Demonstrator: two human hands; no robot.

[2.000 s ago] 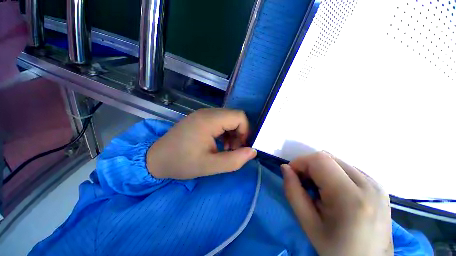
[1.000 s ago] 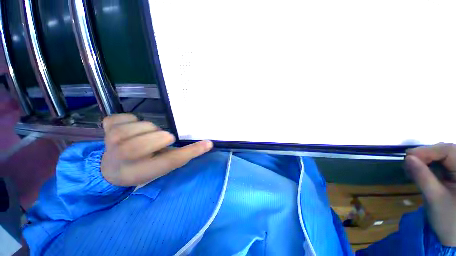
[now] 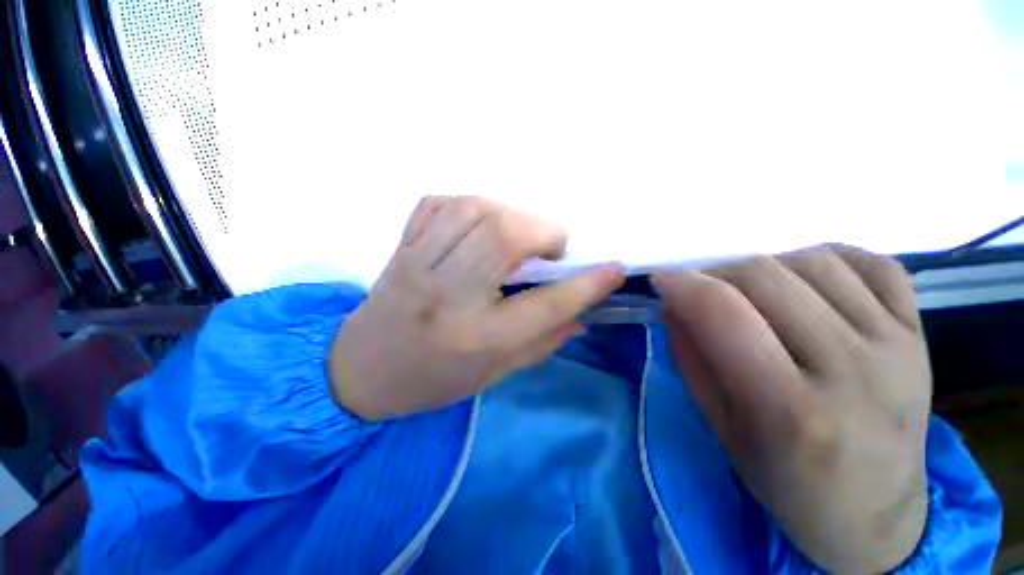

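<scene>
The large white panel (image 3: 584, 124) fills the upper view, glaring, with dark dots at upper left. Its near edge has a thin black strip (image 3: 638, 283), visible between my hands. My left hand (image 3: 449, 309) is at this edge, thumb along the strip and curled fingers over the white face. My right hand (image 3: 803, 393) is just to its right, thumb and forefinger pinched at the strip, its fingertips partly hidden. A thin dark length (image 3: 990, 237) rises off the edge beyond my right hand.
Shiny metal conveyor rollers (image 3: 124, 146) lie beyond the panel's left edge. A pale rail (image 3: 971, 288) runs beneath the panel edge at right, with a dark area below it. My blue smock is close beneath the edge.
My left hand has moved right along the near edge from the corner. My right hand has come back in beside it. The view has shifted right along the panel.
</scene>
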